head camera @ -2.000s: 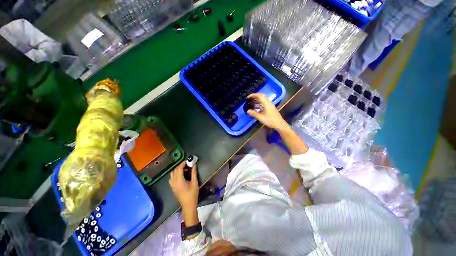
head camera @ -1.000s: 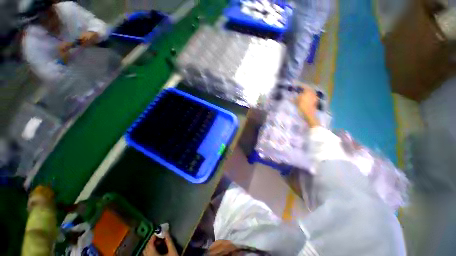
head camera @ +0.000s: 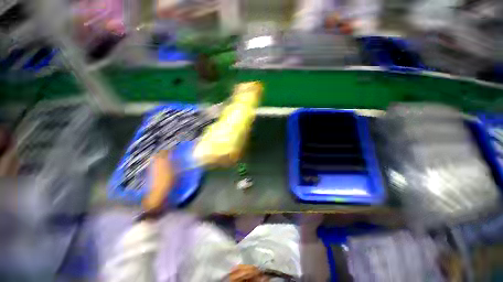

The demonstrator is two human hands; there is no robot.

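The view is strongly blurred. My left hand [head camera: 160, 180] is over the near part of the left blue parts tray [head camera: 190, 187], which holds many black-and-white pieces. Its fingers are smeared, so I cannot tell whether it holds anything. My right hand cannot be made out. A small piece with a white end [head camera: 244, 183] is on the bench, right of my left hand. The press lever in yellow film [head camera: 230, 129] slants over the bench between the trays and hides most of the press base. The right blue tray [head camera: 376, 184] holds rows of black pieces.
Stacked clear blister trays [head camera: 447, 160] stand right of the right tray. A low blister tray [head camera: 386, 256] is below the bench on the right. Clear plastic trays [head camera: 60, 143] are at the left. The green conveyor [head camera: 314, 88] runs behind; blurred people are beyond it.
The view has swung left. My left hand has moved from beside the press to the left tray. My right hand was at the low blister tray and is no longer discernible.
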